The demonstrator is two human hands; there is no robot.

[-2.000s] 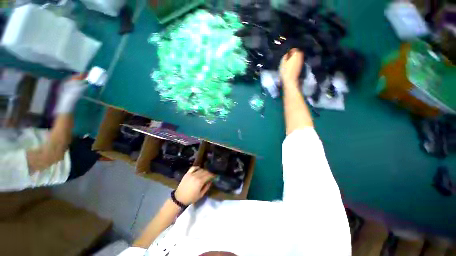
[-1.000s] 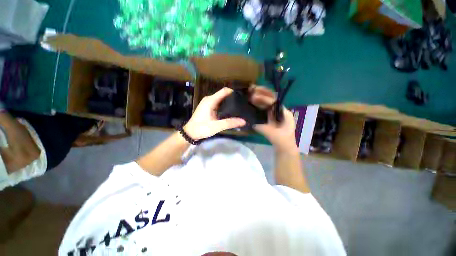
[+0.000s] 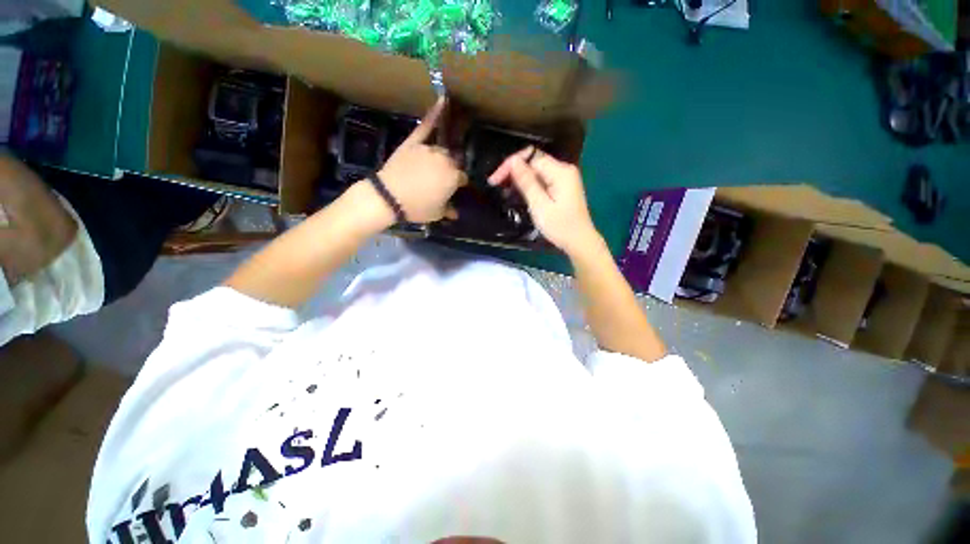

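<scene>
The nearest carton (image 3: 566, 136) stands open in front of me, its brown flap raised behind it. Dark parts (image 3: 484, 218) lie inside it. My left hand (image 3: 425, 183), with a dark bracelet at the wrist, is over its left side, index finger extended towards the back flap, other fingers curled. Whether it holds something is hidden. My right hand (image 3: 545, 191) is over its right side, fingertips close together at the dark parts. I cannot tell if they grip anything.
Two more cartons with black devices (image 3: 236, 117) adjoin on the left. A separate carton row with a purple-and-white end (image 3: 670, 239) stands right. Green packets (image 3: 425, 21) lie behind; black accessories (image 3: 923, 101) lie far right. A person's arm (image 3: 37, 228) shows at left.
My hands held a black part above the carton a second ago; now they are lower and apart inside its opening. The raised flap behind the cartons stands more in view.
</scene>
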